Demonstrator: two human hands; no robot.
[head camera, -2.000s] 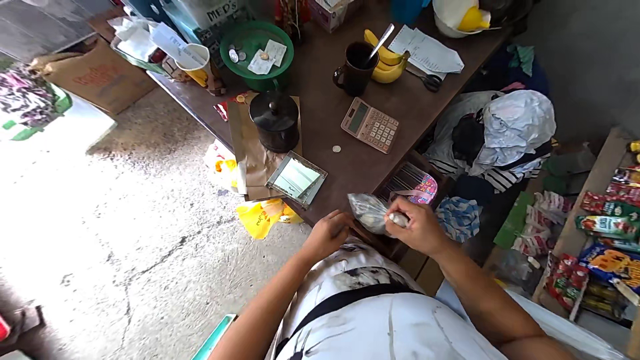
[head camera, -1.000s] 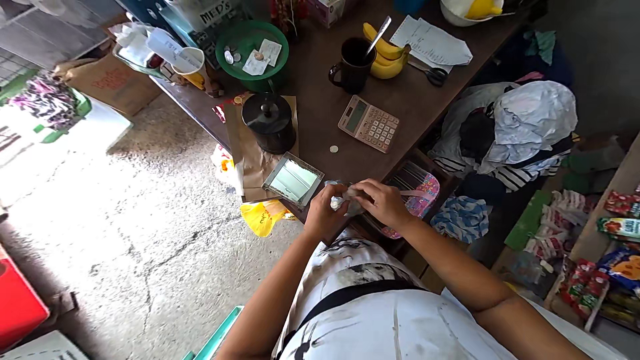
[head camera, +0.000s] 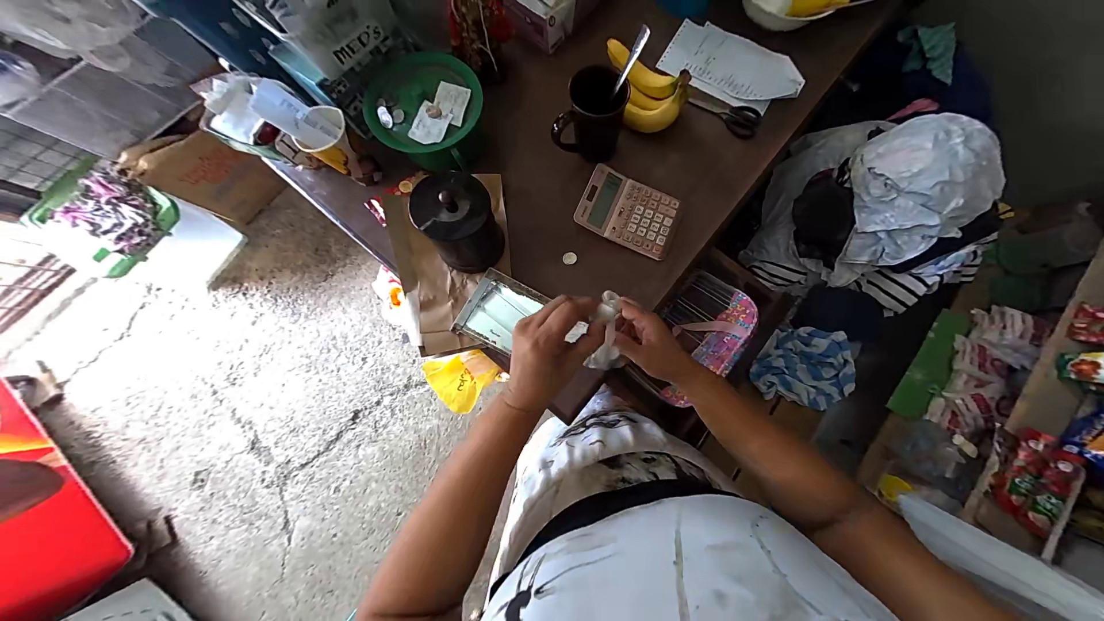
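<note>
My left hand (head camera: 552, 347) and my right hand (head camera: 649, 343) meet above the near edge of a brown table, fingers closed on the twisted neck of a small clear plastic bag (head camera: 606, 352). The bag's body hangs between them, partly hidden by my fingers, so its contents cannot be made out. Just left of my left hand lies a clear-fronted case (head camera: 498, 312) with pale green paper in it. Beyond my hands are a coin (head camera: 569, 258) and a pink calculator (head camera: 628, 212). An open drawer (head camera: 700, 332) with a pink patterned item in it is beside my right hand.
A black lidded canister (head camera: 455, 222) stands on brown paper. Farther back are a green basin (head camera: 423, 108) with coins and paper slips, a dark mug (head camera: 595, 112) with a spoon, bananas (head camera: 653, 110), scissors (head camera: 740, 122) and papers (head camera: 731, 65). Snack packets (head camera: 1038, 483) fill shelves at right.
Two seconds ago the bag lay spread out between my hands near the drawer; now its neck is gathered and twisted. My left hand has come up to it from the table edge.
</note>
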